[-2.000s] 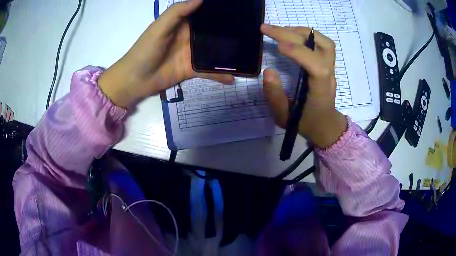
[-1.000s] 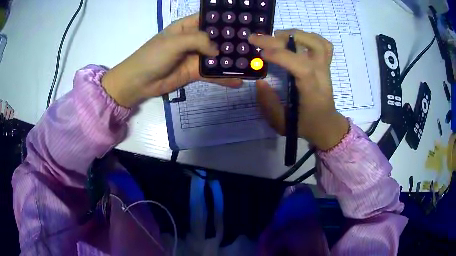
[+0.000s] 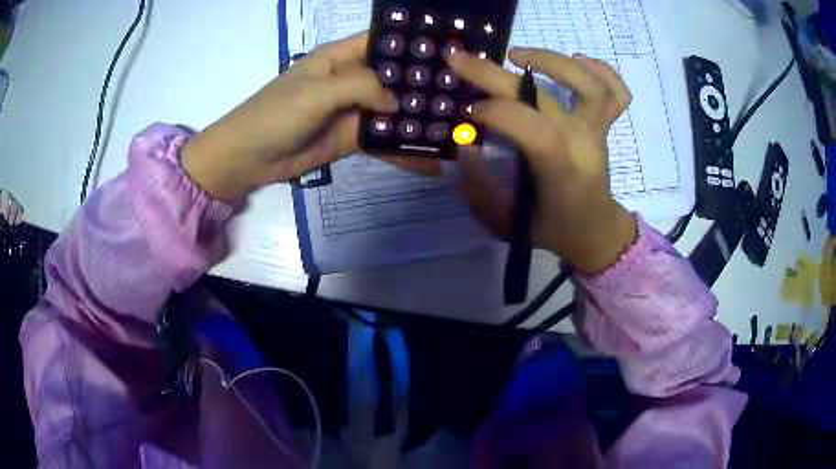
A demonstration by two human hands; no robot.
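A black smartphone (image 3: 420, 87) shows a calculator with round keys and one yellow key; its top is cut off by the picture's upper edge. My left hand (image 3: 284, 128) holds the phone from its left side, thumb over the lower left keys. My right hand (image 3: 564, 147) has fingers over the right side of the screen and holds a black pen (image 3: 519, 229), which hangs roughly upright between its fingers. Below them lies a printed record sheet (image 3: 385, 206) on a blue-edged clipboard (image 3: 305, 229), partly hidden by the hands and phone.
Two black remote controls (image 3: 711, 137) (image 3: 770, 203) lie on the white table (image 3: 202, 55) at the right. Yellow notes (image 3: 799, 279) and small dark pieces are at the right edge. A black cable (image 3: 108, 101) runs down the left side; other cables cross the front edge. A white cord (image 3: 298, 380) hangs over the lap.
The phone screen went from dark to the lit calculator. The phone has moved slightly down, and the left thumb now lies over its keys. The right fingers have moved onto the screen, and the pen has swung more upright.
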